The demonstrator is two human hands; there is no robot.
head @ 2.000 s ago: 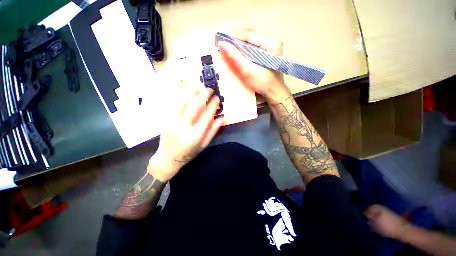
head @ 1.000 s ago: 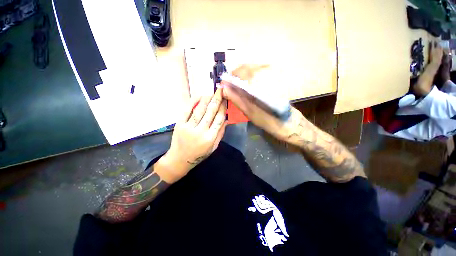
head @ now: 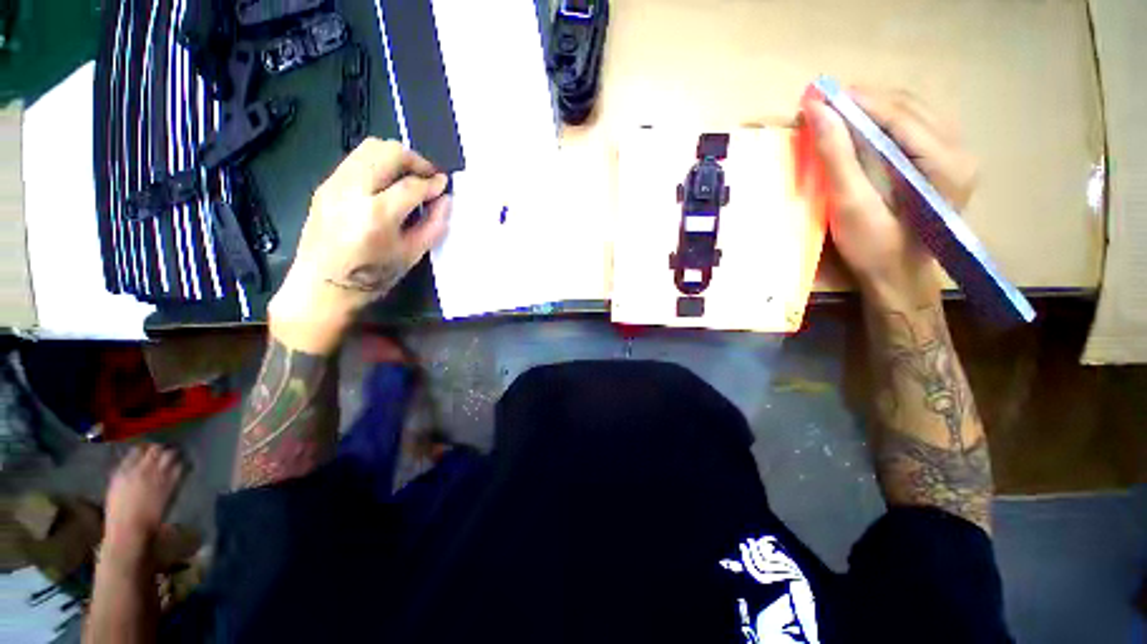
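A black plastic part [head: 701, 224] lies upright in line with the slots of the pale, red-edged fixture [head: 777, 271]. Two white patches show on the part, and dark square openings show above and below it. My right hand [head: 887, 189], right of the fixture, holds a long silver-white strip with a dark side [head: 931, 208], slanting down to the right. My left hand [head: 365, 233] is left of the fixture, over the lower end of the black area on the white pad sheet [head: 503, 138]. Its fingers are bent together; whether they pinch a small piece cannot be told.
Tan cardboard [head: 981, 44] lies under the fixture. Grouped black parts [head: 576, 57] stand behind it. Stacked black-and-white strips [head: 151, 151] and loose black parts [head: 252, 126] are at left. A small black piece [head: 504, 215] lies on the sheet. Another person's arm [head: 126, 541] shows lower left.
My left hand has left the fixture and moved left to the sheet. My right hand has moved right, away from the part, with the strip. The part with its white patches is uncovered.
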